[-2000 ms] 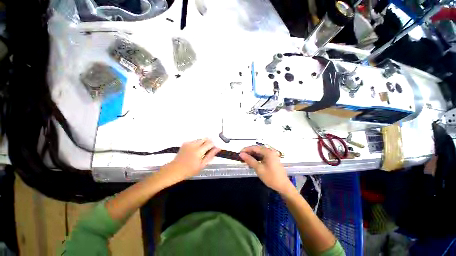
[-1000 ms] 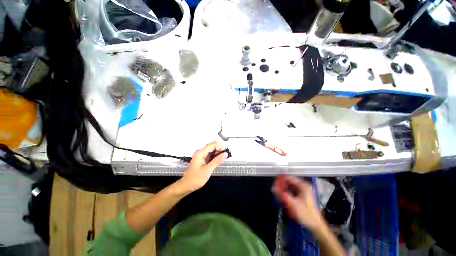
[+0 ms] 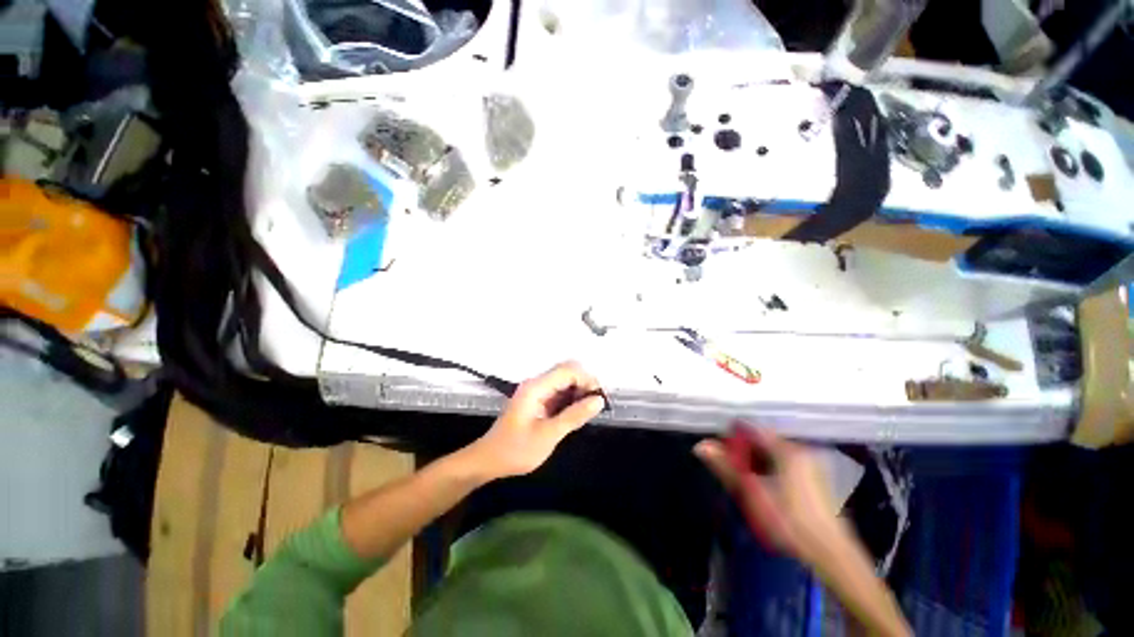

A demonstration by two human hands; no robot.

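Observation:
My left hand pinches the end of a black webbing strap just over the table's front edge. The strap runs left to a thick hanging strap bundle. A small dark end shows at the fingertips; whether it carries a buckle is unclear. My right hand is blurred, off the front edge to the right of my left hand. It holds red-handled scissors by the loops; the blades cannot be made out. The scissors are apart from the strap.
The white sewing machine stands at right, with a black band over it. Thread snips and a brownish tool lie near the front edge. Hardware bags lie at back left. Blue crates stand below right.
My right hand has let go of the strap and taken the red scissors from the table, now held off the front edge. My left hand still holds the strap. The view has shifted.

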